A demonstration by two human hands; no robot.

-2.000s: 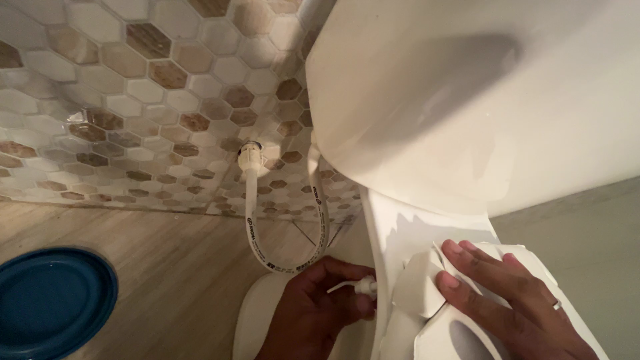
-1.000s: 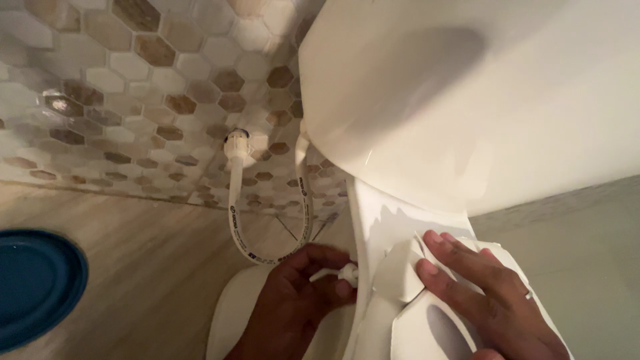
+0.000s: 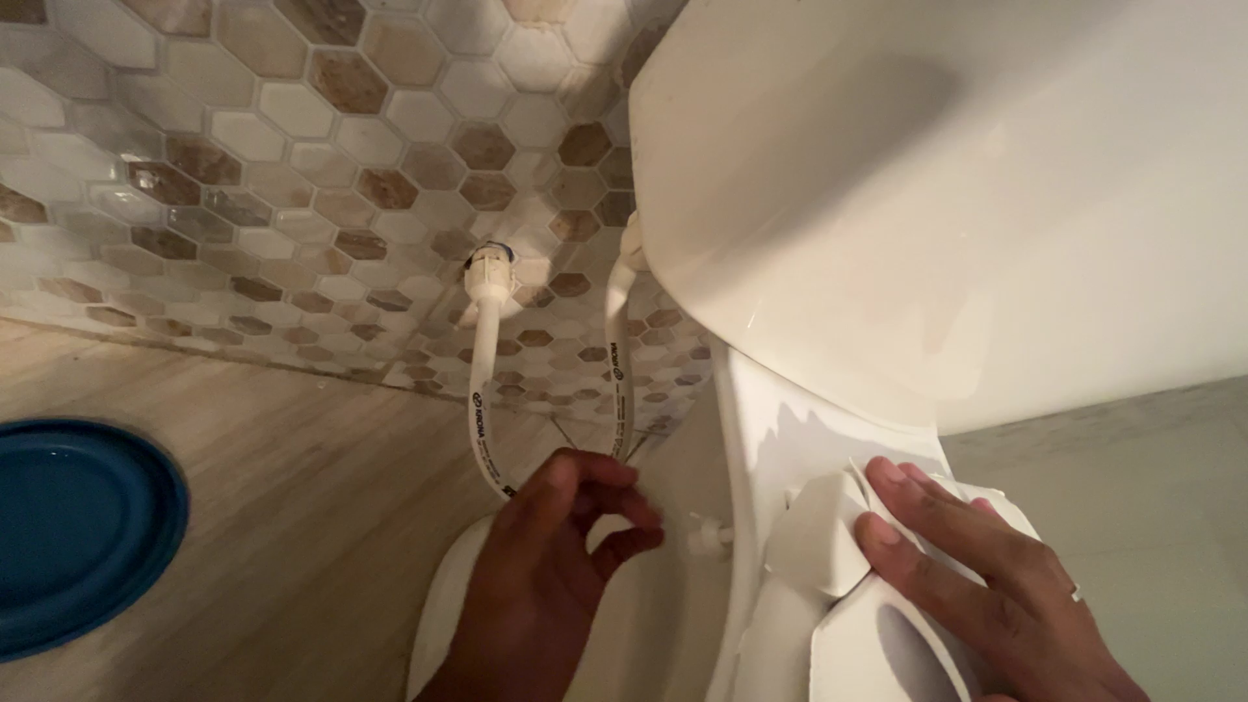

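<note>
Under the rim of the white ceramic toilet bowl point(image 3: 736, 419), a white plastic wing nut point(image 3: 710, 535) sits on a bolt. Just left of it is my left hand point(image 3: 570, 546), fingers curled and apart, holding nothing. My right hand point(image 3: 985, 575) lies with its fingertips on the white toilet seat hinge point(image 3: 824, 536), near the seat point(image 3: 887, 643). Whether it grips the hinge or only presses on it cannot be told. A white flexible water hose point(image 3: 485, 361) loops behind my left hand from the wall fitting point(image 3: 490, 276) toward the underside of the toilet tank point(image 3: 829, 195).
A wall of hexagonal mosaic tiles point(image 3: 292, 185) rises behind the hose. On the wood-look floor point(image 3: 292, 487) at the left lies a blue oval plastic basin or lid point(image 3: 78, 536). The toilet's foot is partly hidden by my left forearm.
My left hand has let go of the white wing nut and moved a little left of it. My right hand stays on the hinge.
</note>
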